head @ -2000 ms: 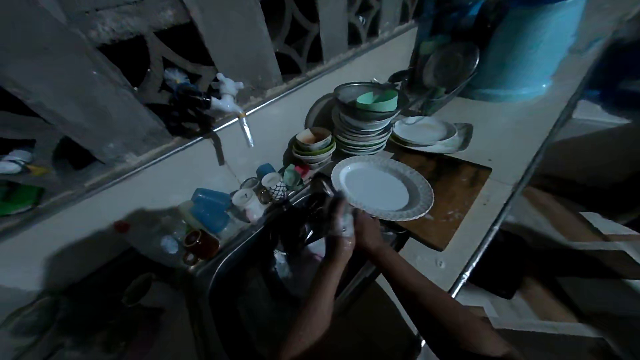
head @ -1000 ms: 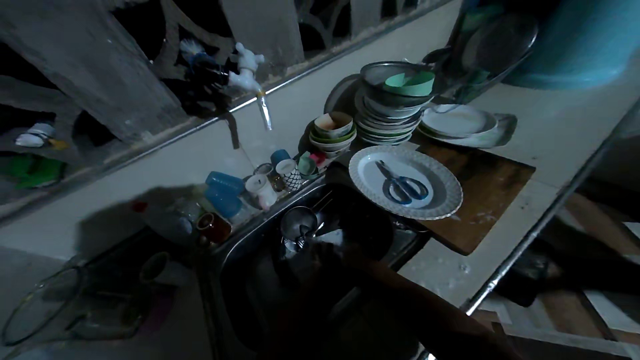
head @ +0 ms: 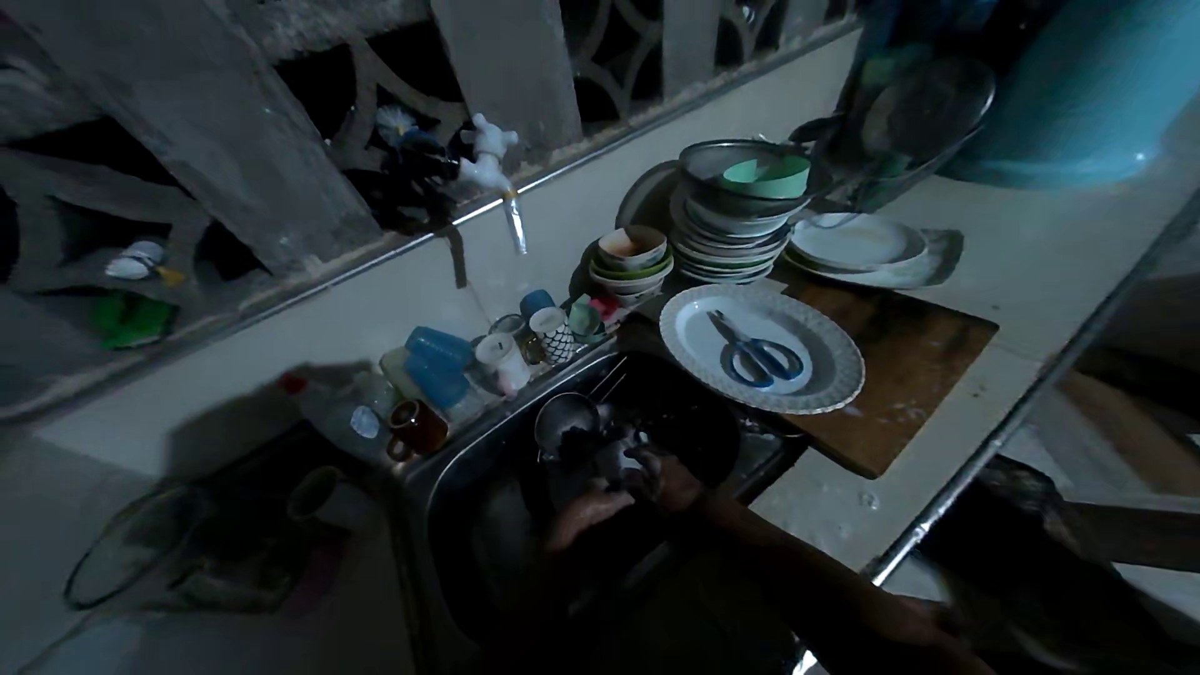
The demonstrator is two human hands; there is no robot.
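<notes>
Both hands are down in the dark metal sink (head: pixel 450 534). My left hand (head: pixel 589 514) is low in the basin, its fingers dim. Close on its right, my right hand (head: pixel 670 480) is at a pale, wet-looking item (head: pixel 623 461) that I cannot make out; whether the fingers close on it is unclear. A round metal strainer or ladle (head: pixel 565 422) lies just beyond the hands. Blue-handled scissors (head: pixel 757 356) rest on a white oval plate (head: pixel 698 323) with a patterned rim, which sits partly on a wooden cutting board (head: pixel 900 375).
Cups (head: pixel 502 361) and a brown mug (head: pixel 417 428) line the sink's back edge. Stacked bowls (head: pixel 633 262) and plates (head: pixel 727 248) stand behind the oval plate. A white tap (head: pixel 487 159) juts from the wall. A large teal container (head: pixel 1069 103) is at the back right.
Two seconds ago the hands were at the oval plate's left edge, and no scissors showed on it. The scissors now lie on the plate and the hands are lower, in the sink.
</notes>
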